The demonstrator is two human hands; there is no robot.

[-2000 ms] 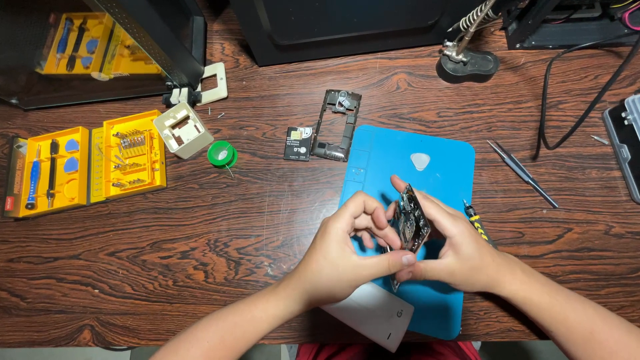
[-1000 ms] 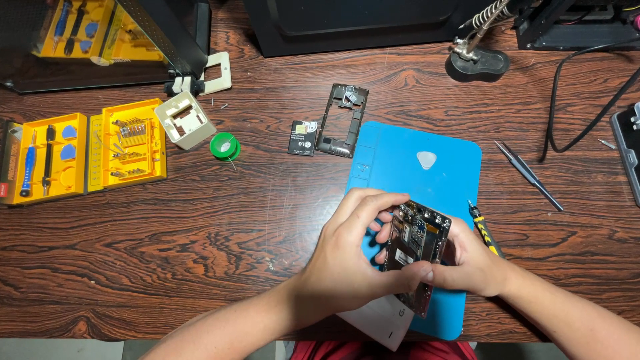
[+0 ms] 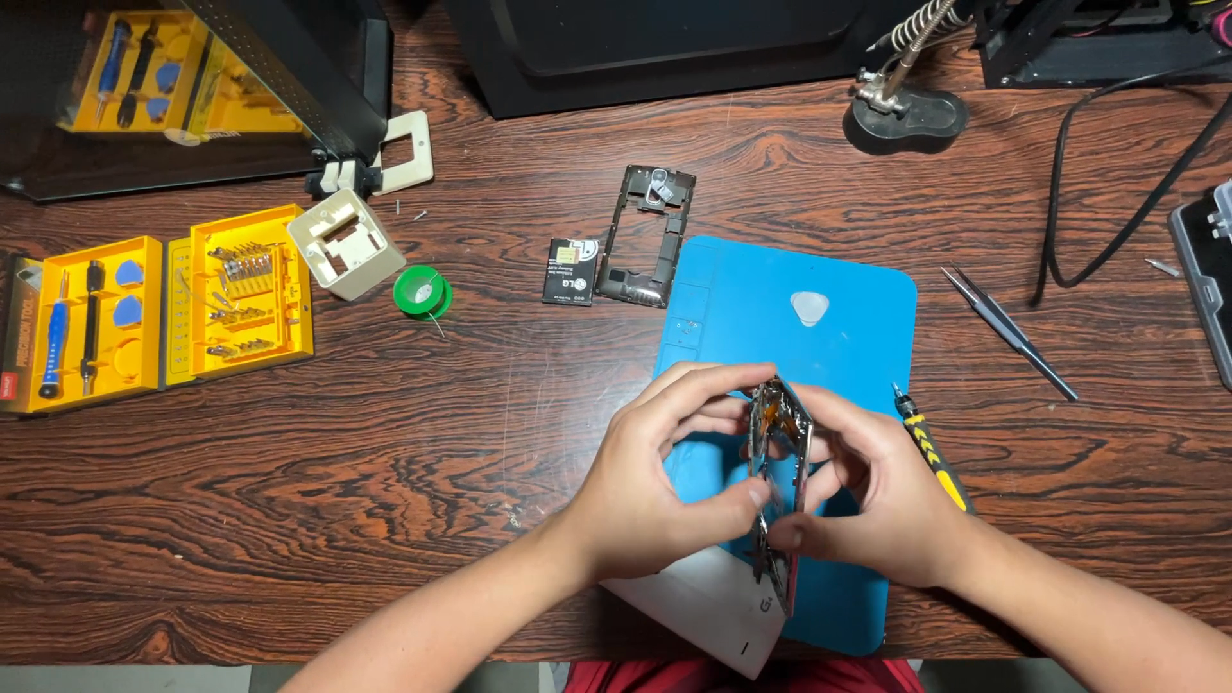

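Note:
Both hands hold an opened phone body (image 3: 799,433) on edge above a blue work mat (image 3: 847,289). My left hand (image 3: 664,462) grips its left part, a circuit board assembly, by finger and thumb. On the right side, my right hand (image 3: 866,481) holds the screen frame. A gap shows between the two parts, with an orange flex cable near the top. Under the hands lies a white phone back cover (image 3: 707,597), partly on the mat. A translucent opening pick (image 3: 809,308) rests on the mat. A black and yellow screwdriver (image 3: 929,448) lies beside my right hand.
Beyond the mat lie a phone mid-frame (image 3: 664,236) and a battery (image 3: 568,279). Metal tweezers (image 3: 1011,332) are at right, a stand base (image 3: 905,120) behind. Leftward are a green solder spool (image 3: 423,292), a beige box (image 3: 351,245) and a yellow precision tool kit (image 3: 154,318).
The phone body, shown with its inner face up one second ago, is now turned on edge, and a gap shows between its board and frame. My fingers have shifted on it.

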